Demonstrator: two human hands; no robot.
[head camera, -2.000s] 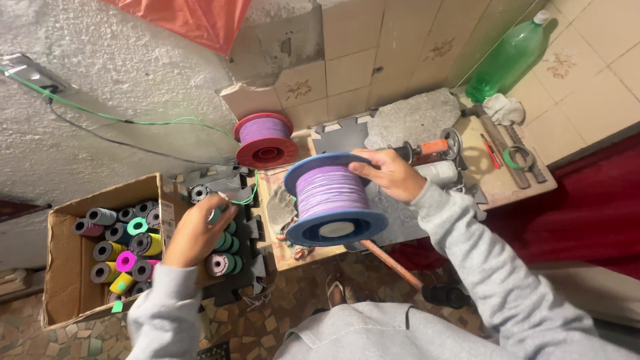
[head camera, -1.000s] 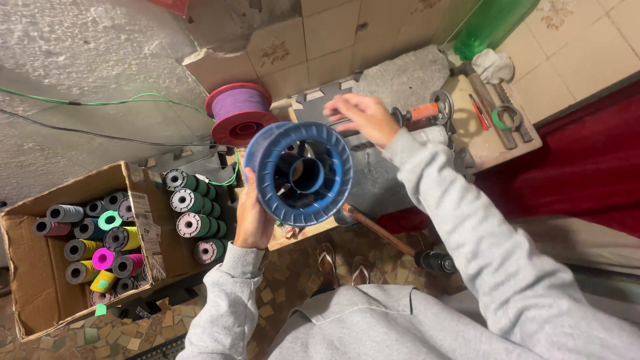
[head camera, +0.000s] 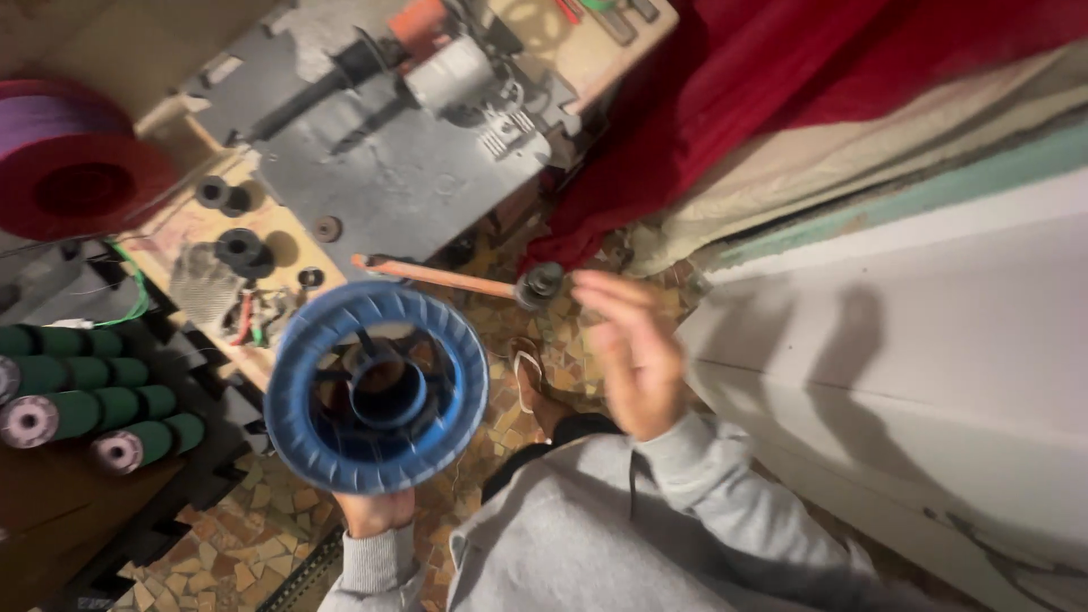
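Observation:
My left hand (head camera: 376, 512) holds the large blue plastic spool (head camera: 297, 408) from below, with one round flange facing the camera; most of the fingers are hidden behind it. Through the flange the hub and its spokes show. My right hand (head camera: 637, 357), somewhat blurred, is in the air with nothing in it, fingers apart. Its fingertips are near the black end (head camera: 540, 286) of an orange-brown rod (head camera: 450, 278) that juts out beside the workbench. A red spool wound with purple line (head camera: 55, 119) stands at the upper left.
The wooden workbench (head camera: 314, 259) bears a grey mat (head camera: 408, 191), a motor-like tool (head camera: 450, 76), black rollers (head camera: 240, 248) and red-handled pliers (head camera: 244, 319). Green thread spools (head camera: 76, 416) lie at the left. A red curtain (head camera: 663, 127) hangs beside a white panel (head camera: 935, 323).
The view has swung right and down. The blue spool, first between both hands with its purple line showing, has been turned flange-on and is in my left hand. My right hand has let go and moved away.

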